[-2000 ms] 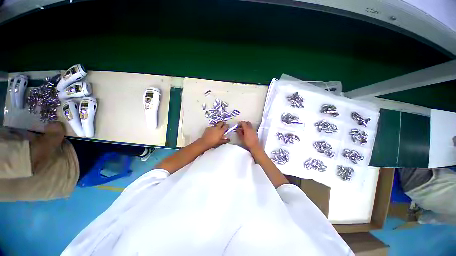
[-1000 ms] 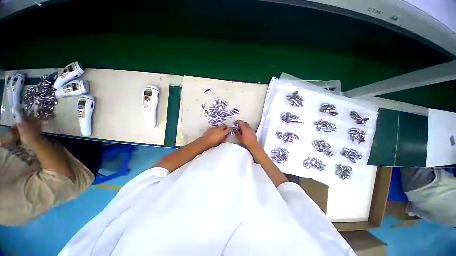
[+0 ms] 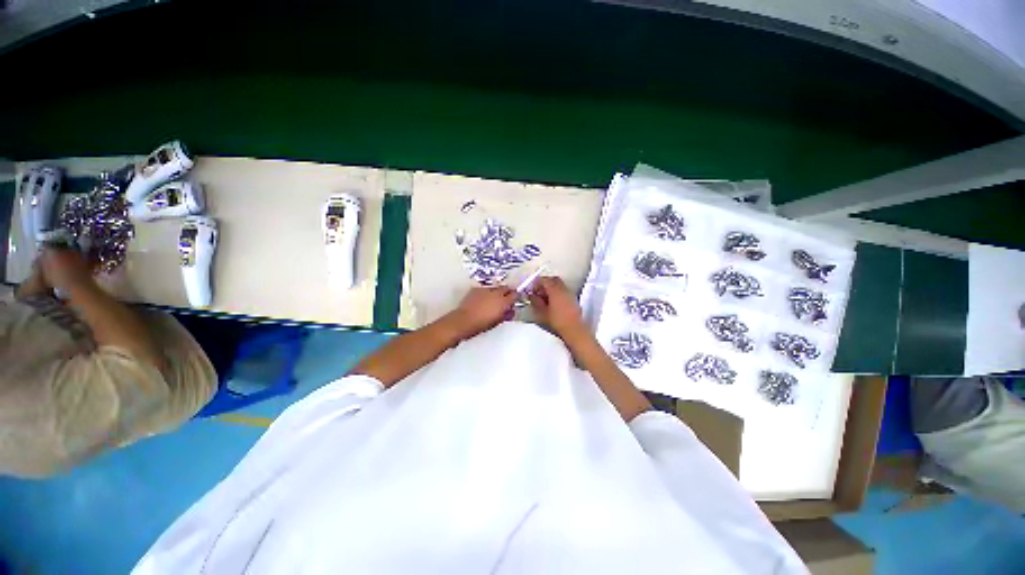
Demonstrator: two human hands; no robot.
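Note:
A loose pile of tiny shiny plated parts (image 3: pixel 491 249) lies on the beige work board (image 3: pixel 433 286) in front of me. My left hand (image 3: pixel 488 306) and my right hand (image 3: pixel 553 301) meet at the board's near edge, just below the pile. A thin white strip or pen-like tool (image 3: pixel 532 280) sticks up between my fingertips, by my right hand. My left fingers are closed around something too small to make out. The fingers hide most of what lies between them.
A white sheet (image 3: pixel 688 303) with several heaps of plated parts lies at right, above a cardboard carton (image 3: pixel 860 444). At left, white handheld devices (image 3: pixel 341 240) and another pile (image 3: pixel 101 225) lie on a board beside a person (image 3: pixel 84 359).
The white strip shows again between my fingers, hidden a second ago. My hands stay in nearly the same place. The person at left has moved an arm, and fewer devices lie there than two seconds ago.

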